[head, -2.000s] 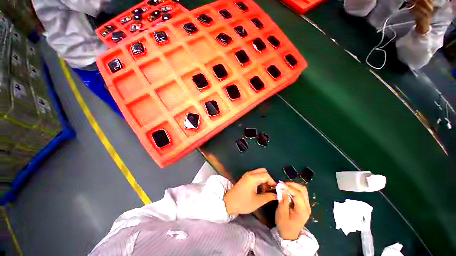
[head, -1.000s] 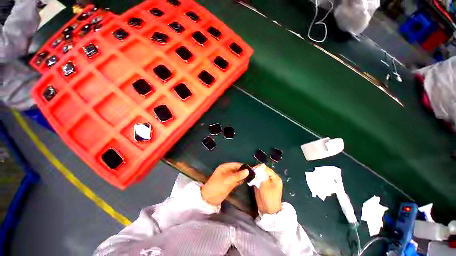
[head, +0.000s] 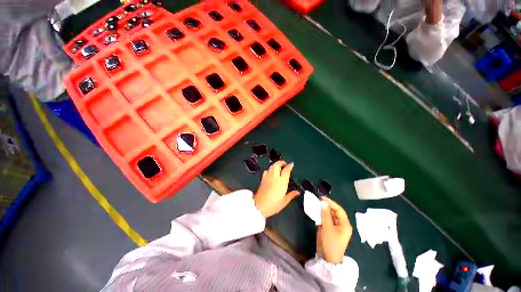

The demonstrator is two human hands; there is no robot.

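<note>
My left hand (head: 276, 191) is low over the green bench, fingers spread. A dark unit (head: 293, 185) shows between its thumb and fingers; whether it is gripped is unclear. My right hand (head: 335, 228) pinches a white wipe (head: 312, 207). Two black square units, one of them at the right (head: 324, 187), lie just beyond the wipe. Several more, one at the left (head: 251, 164), lie beyond my left fingertips. The orange-red tray (head: 117, 134) at upper left holds black units in many pockets; some pockets are empty. One unit (head: 186, 142) has a white patch.
A white boxy object (head: 379, 187) and white wipes (head: 377, 226) lie right of my hands, with a thin tube (head: 396, 256). A blue box (head: 461, 276) is at lower right. A smaller tray (head: 108, 40) adjoins the big one. People in white smocks are at upper left and across the bench.
The view has swung right, then partly back. My left hand has moved away from the wipe towards the loose units. The unit it held is now low near the bench. My right hand still holds the wipe.
</note>
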